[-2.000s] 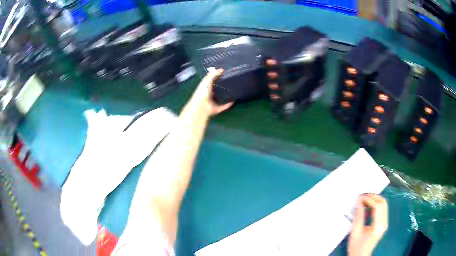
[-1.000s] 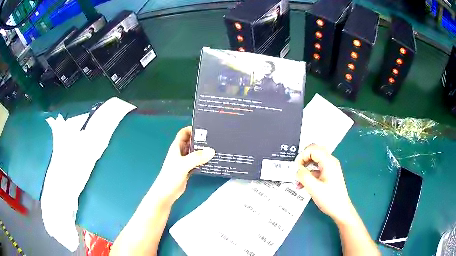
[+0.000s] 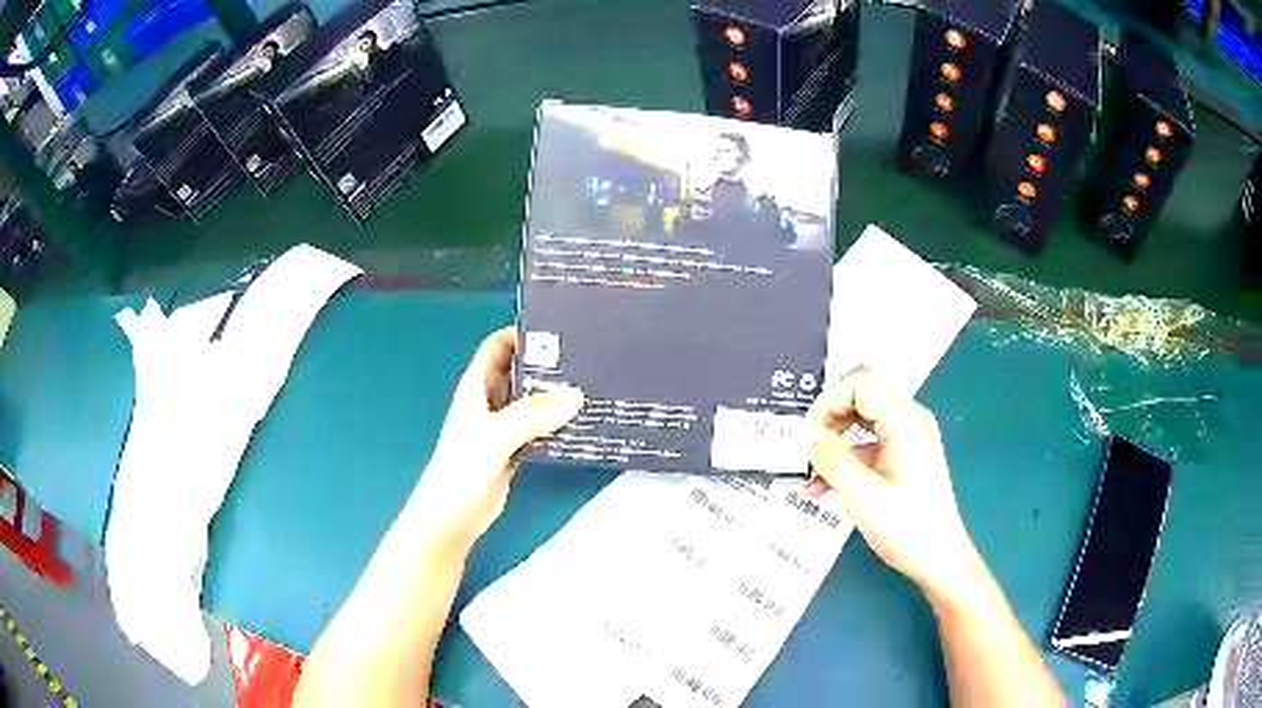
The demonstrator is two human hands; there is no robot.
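A black retail box [image 3: 678, 318] is held up over the worktop, its back with a person's photo and white text facing me. My left hand [image 3: 505, 422] grips its lower left edge, thumb on the face. A white barcode label [image 3: 758, 439] lies at the box back's lower right corner. My right hand [image 3: 879, 463] has its thumb and fingertips at the label's right end; whether they still pinch it is hidden. A label sheet [image 3: 664, 581] with rows of barcodes lies under the box, with white paper also showing at right.
Used backing paper [image 3: 208, 443] is heaped at left. Black boxes [image 3: 1045, 125] stand on the green conveyor belt [image 3: 581, 56], others lean at its left. A black smartphone-like slab [image 3: 1114, 553] lies at right, below crinkled clear film [image 3: 1107, 321].
The box was reached for on the belt with my left hand and brought in front of me. Over the last second both hands and box have barely moved. Belt boxes sit slightly further right.
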